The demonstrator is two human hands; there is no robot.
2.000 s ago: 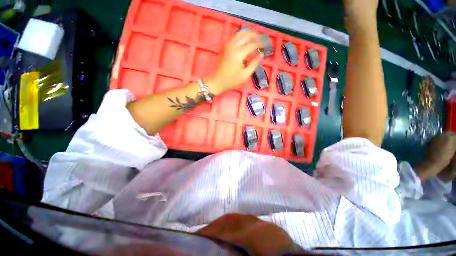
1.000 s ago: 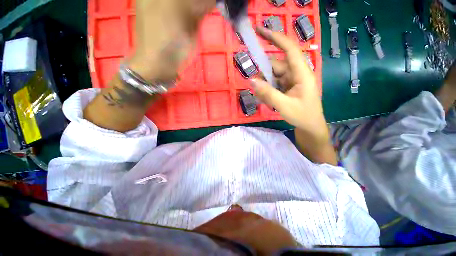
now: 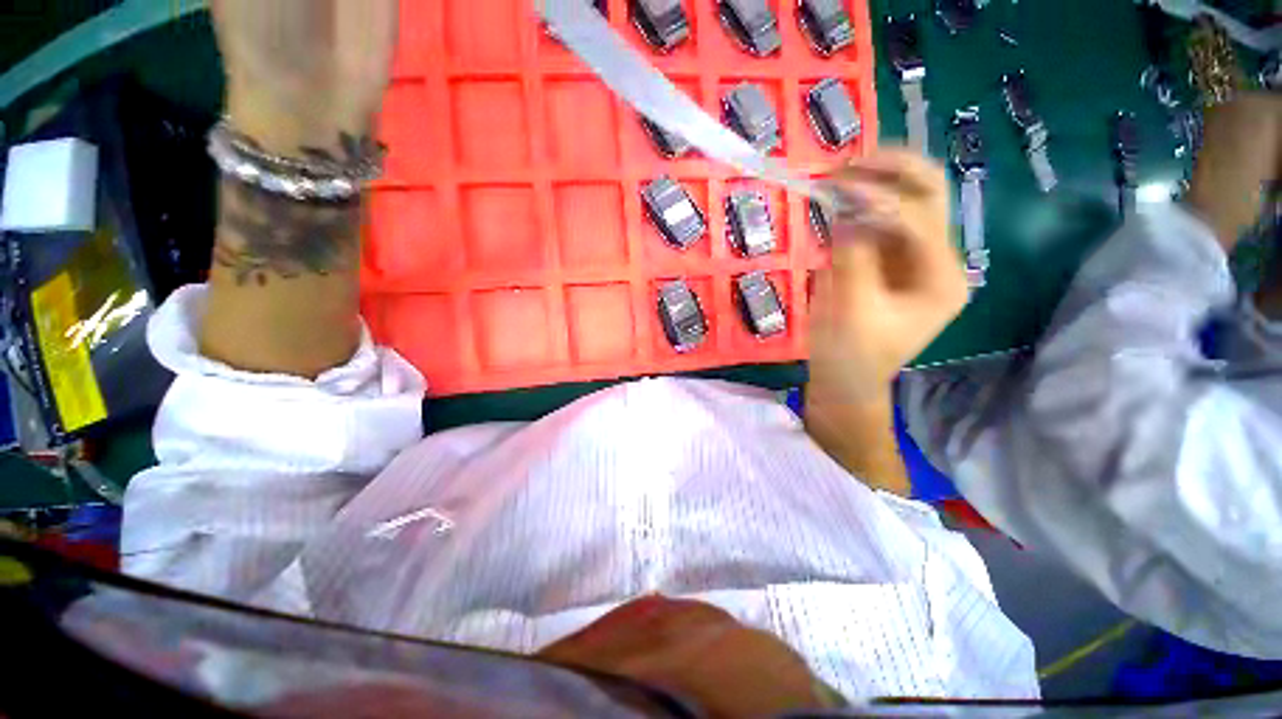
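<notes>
A silver-grey mesh strap runs slantwise over the red tray, from the top edge down to my right hand. My right hand pinches its lower end between thumb and fingertips. The strap's upper end is cut off by the top edge, and no watch head shows on it. My left hand is blurred at the upper left, its fingers cut off by the top edge, so its hold is hidden. Closed watches sit in the tray's right-hand pockets; some are partly hidden behind the strap and my right hand.
Several open watches lie on the green mat right of the tray. Gold-coloured small parts lie at the far right near another person's arm and white sleeve. At left is a black box with a white block.
My left hand has moved left, partly out of the picture. My right hand has moved right and its spread fingers have closed on the strap's end. The dark watch head has left the view.
</notes>
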